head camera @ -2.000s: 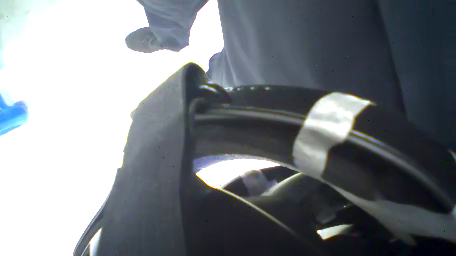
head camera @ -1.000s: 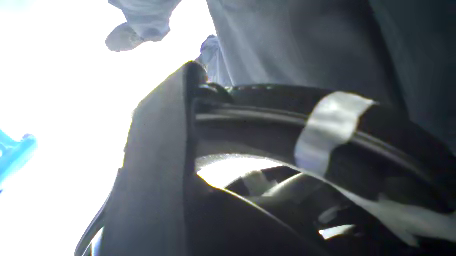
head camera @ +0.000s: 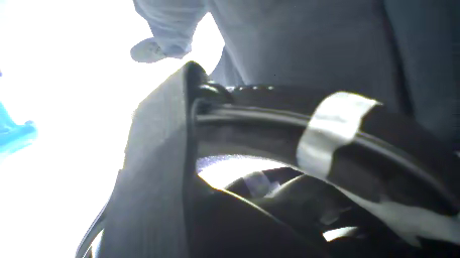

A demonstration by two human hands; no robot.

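Note:
A wide black webbing strap runs down the left middle of the head view, close to the lens. A black curved headset band joins it at its upper end and bends away to the right. A piece of pale tape is wrapped around the band. More dark curved parts and a second pale tape piece lie below the band. Neither my left hand nor my right hand is in view.
Dark grey-blue trouser cloth fills the top right. A person's shoe and lower leg show at the upper left on the overexposed white floor. A blurred blue object is at the left edge.
Since the frame one second ago, the shoe and lower leg sit further right and slightly lower. The blue object has changed outline at the left edge. The strap, band and tape keep their places.

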